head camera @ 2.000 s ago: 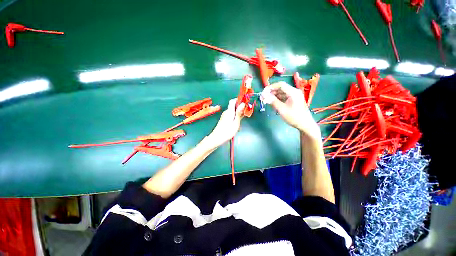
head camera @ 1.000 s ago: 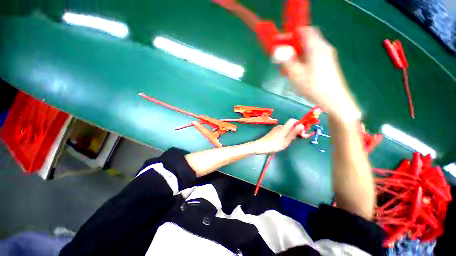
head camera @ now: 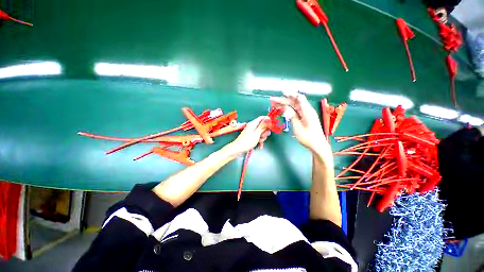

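Observation:
My left hand (head camera: 255,135) holds a red clamp (head camera: 275,121) near the bench's middle, its red lead hanging down toward the bench edge. My right hand (head camera: 305,122) is at the right side of that clamp, with a small white tip at its fingers; whether it grips anything is unclear. Small silvery pieces (head camera: 287,124) show between the hands. A group of red clamps (head camera: 199,127) lies overlapping to the left of my left hand, leads pointing left. Another red clamp (head camera: 333,116) lies just right of my right hand.
A large red clamp heap (head camera: 406,151) lies at the right, above a silvery metal heap (head camera: 411,234). Spaced clamps lie on the green belt (head camera: 212,37), including one at the upper middle (head camera: 316,13). Another person's dark hair or head (head camera: 443,4) shows at upper right.
My right hand has returned from over the belt to beside my left hand, without the clamp it carried. The group at left now has another clamp on it. The view has rotated back.

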